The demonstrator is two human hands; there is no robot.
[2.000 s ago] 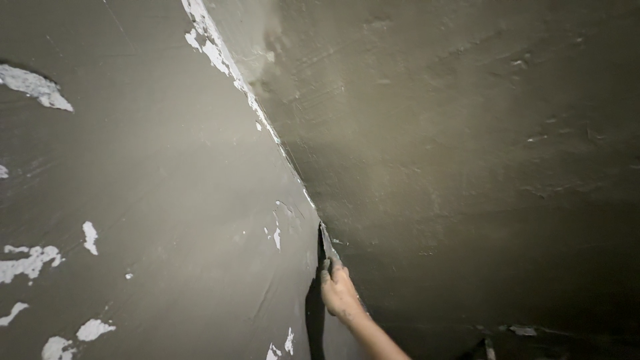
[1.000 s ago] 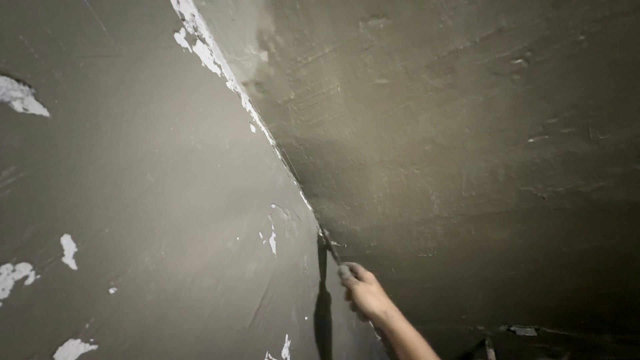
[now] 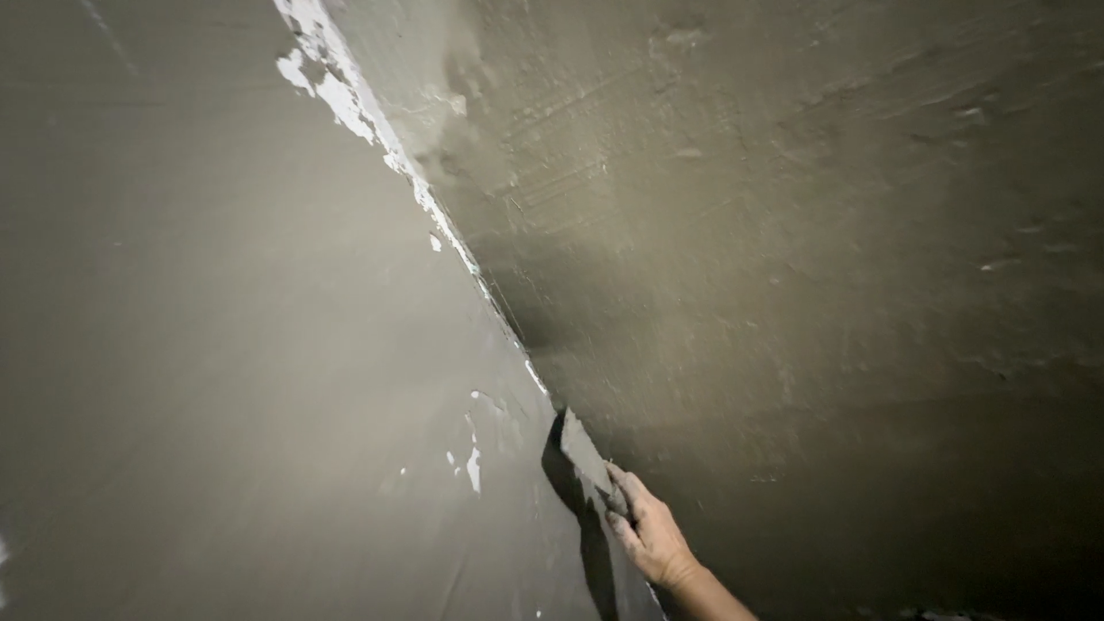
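My right hand [image 3: 651, 530] reaches up from the lower right and grips a putty knife [image 3: 586, 453] smeared with grey plaster. The blade's tip lies at the corner seam [image 3: 513, 332] where two grey-coated surfaces meet. The blade's broad face is turned toward me, and a dark shadow of hand and tool falls on the left surface [image 3: 259, 345]. White bare strips [image 3: 349, 99] run along the upper part of the seam. My left hand is out of view.
The right surface [image 3: 776, 259] carries rough, ridged grey plaster. Small white spots [image 3: 473, 470] show on the left surface beside the tool. Pale fragments [image 3: 940, 615] lie along the dark bottom right edge.
The putty knife, seen narrow and edge-on a second ago, now shows its broad face. My right hand stays on it near the seam. The view has shifted somewhat.
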